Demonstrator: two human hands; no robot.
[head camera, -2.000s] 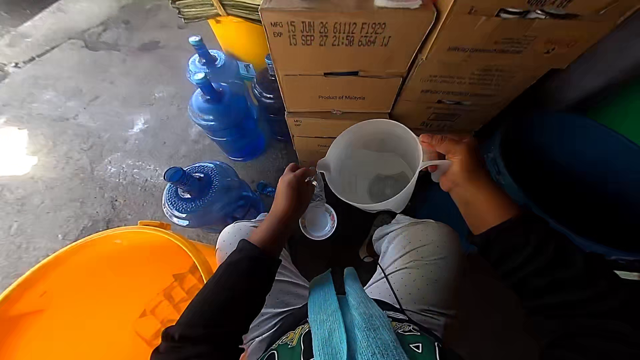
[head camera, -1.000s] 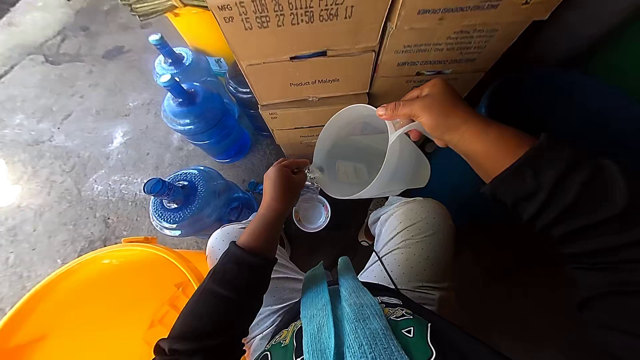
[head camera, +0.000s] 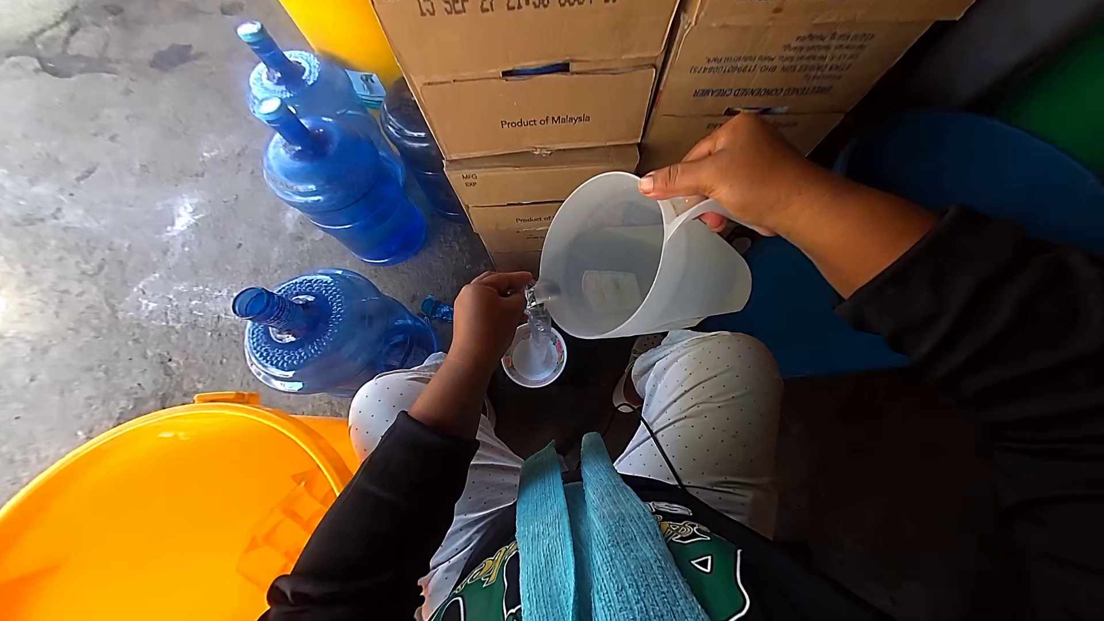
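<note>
My right hand (head camera: 733, 177) grips the handle of a translucent plastic pitcher (head camera: 638, 259), which is tilted with its mouth toward my left hand. Some liquid shows inside it. My left hand (head camera: 492, 315) pinches a small clear plastic bag (head camera: 536, 315) at the pitcher's lip, and the bag hangs down from the fingers. Below it, between my knees, is a small white bowl (head camera: 535, 366) with a patterned rim. Whether the bag touches the bowl is unclear.
Blue water jugs (head camera: 332, 190) stand on the concrete floor at left, another (head camera: 336, 332) nearer. Cardboard cartons (head camera: 543, 108) are stacked ahead. An orange plastic tub or lid (head camera: 155, 517) lies at lower left, and a large blue tub (head camera: 811, 302) stands at right.
My right hand has risen over the pitcher, which has gone from nearly upright to tilted toward my left hand. The left hand stays by the pitcher's lip.
</note>
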